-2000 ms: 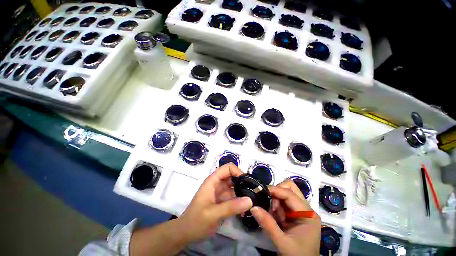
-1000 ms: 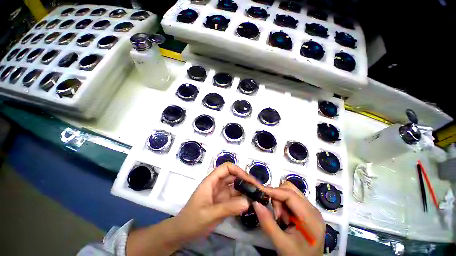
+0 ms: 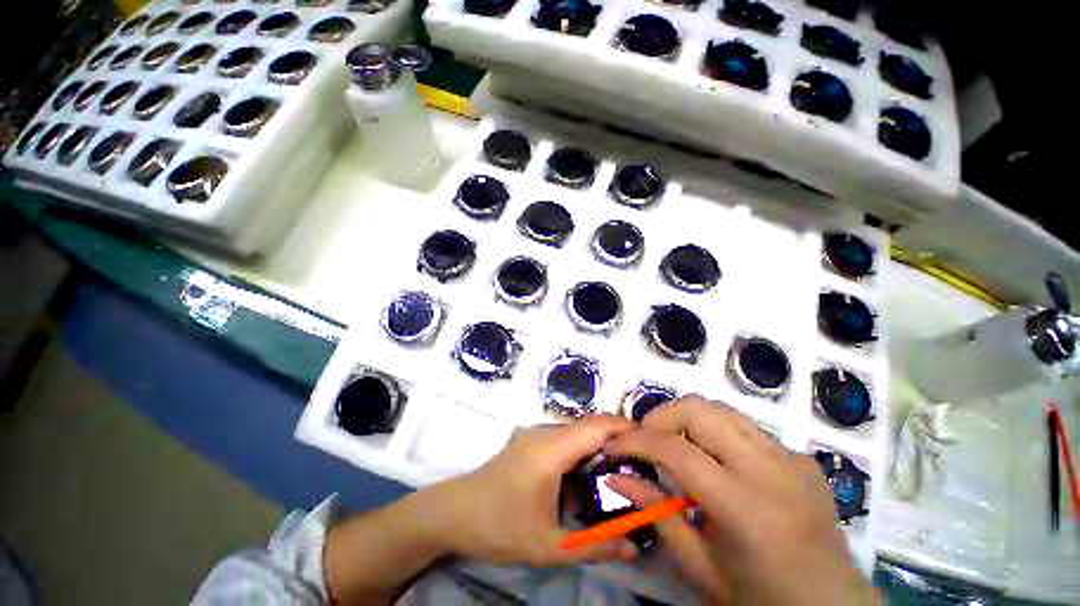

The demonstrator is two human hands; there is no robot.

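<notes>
A dark round smartwatch head with a bright reflection on its face is held over the front edge of the white foam tray. My left hand grips it from the left side. My right hand lies over its right side, fingers bent across it, and holds an orange-red stick tool that points left across the watch head. The fingers hide part of the watch head. Several watch heads sit in the tray's pockets; a front-left pocket is empty.
A stacked foam tray with watch heads stands at left, another behind. Translucent bottles stand at left and right. Crumpled whitish material, a black stick and a red stick lie at right.
The watch head has turned from edge-on to face up. My right hand has moved over it, and the orange-red stick has swung left across it. The camera view has shifted.
</notes>
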